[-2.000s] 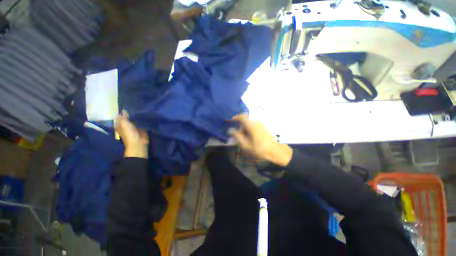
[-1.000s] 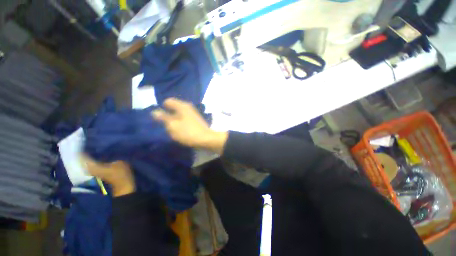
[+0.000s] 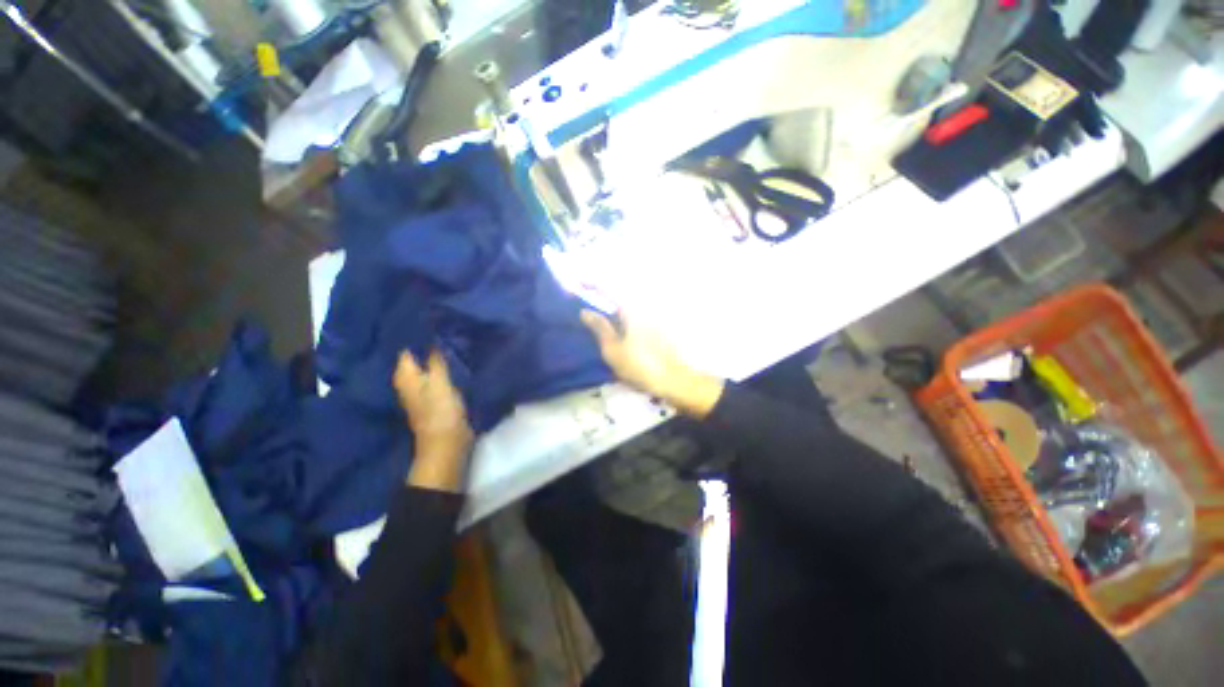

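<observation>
A navy blue garment piece (image 3: 470, 289) lies bunched on the left end of the white sewing table (image 3: 832, 262), left of the needle area of the white and blue sewing machine (image 3: 765, 67). My left hand (image 3: 434, 409) rests on the garment's near side, fingers pointing up; whether it grips cloth is not clear. My right hand (image 3: 647, 360) is at the garment's right edge, just below the glare at the needle, with thumb and finger at the cloth; its grip is also unclear. The presser foot and needle are lost in glare.
Black scissors (image 3: 785, 201) lie under the machine arm. A black box with a red patch (image 3: 987, 134) sits at the table's right. An orange basket (image 3: 987, 463) stands lower right. More navy cloth (image 3: 262, 443) with a white piece (image 3: 175, 503) hangs lower left. Grey cloth (image 3: 47, 443) is stacked far left.
The view has turned and shifted. My left hand has moved from the waiting heap onto the garment at the table. My right hand has moved right, to beside the needle area. The garment is spread closer to the needle.
</observation>
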